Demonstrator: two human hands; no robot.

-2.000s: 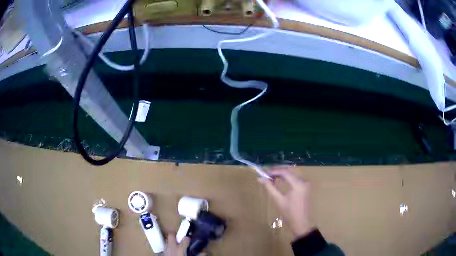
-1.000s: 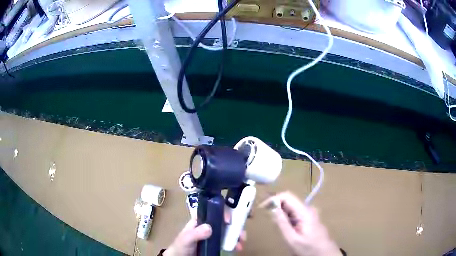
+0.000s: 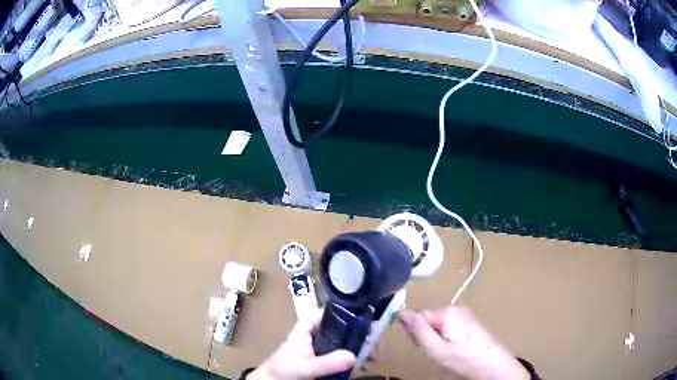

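My left hand [image 3: 308,355] holds a black handheld fan [image 3: 369,267] upright by its grip, with a white handheld fan [image 3: 419,245] held behind it, partly hidden. My right hand [image 3: 460,343] is closed at the end of the white charging cable [image 3: 443,141], its fingertips beside the white fan's grip. The plug is hidden, so I cannot tell if it is in the fan. Another white fan [image 3: 295,257] lies left of my left hand. A further white fan [image 3: 240,277] lies farther left.
The fans lie on a brown cardboard-covered ledge [image 3: 133,223]. Beyond it runs a dark green belt [image 3: 371,148] with a white label [image 3: 236,142] and a small black item [image 3: 629,211]. A white metal post [image 3: 267,111] stands at the ledge edge, with a black cable loop [image 3: 287,111] hanging by it.
My left hand picked up the black fan and a white fan from the ledge. My right hand has moved the cable end in beside the white fan's grip. The view has shifted left.
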